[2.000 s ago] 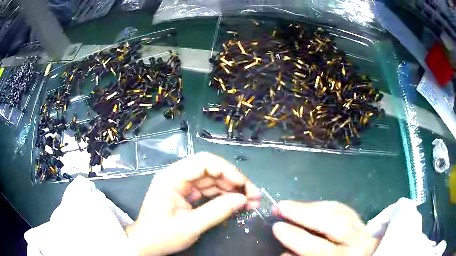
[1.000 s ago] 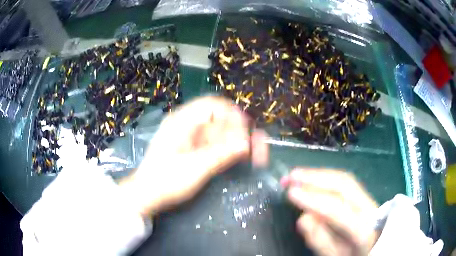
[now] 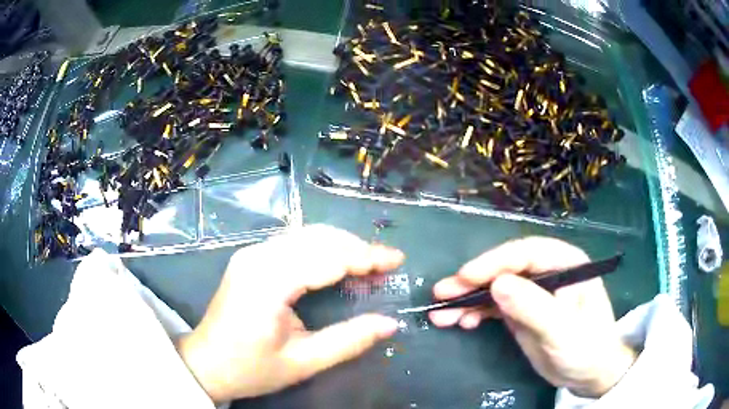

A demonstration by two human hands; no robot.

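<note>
My left hand is at the lower left of the head view, thumb and fingers apart, with nothing seen between them. My right hand holds dark tweezers like a pen, their bright tip pointing left near my left thumb. A pale dotted patch of clear pieces lies on the mat between my hands, partly behind my left fingers. Loose whitish specks lie just below the tip. Whether the tip pinches a piece cannot be told.
The left tray and the right tray hold heaps of small black parts with gold tails. A loose dark part lies above my hands. More clear specks lie at the bottom. A ring-like item and red item are right.
My left hand has come back from the right tray's front edge to the mat, and its fingers have spread. The tweezers now show clearly in my right hand. The trays sit higher in view.
</note>
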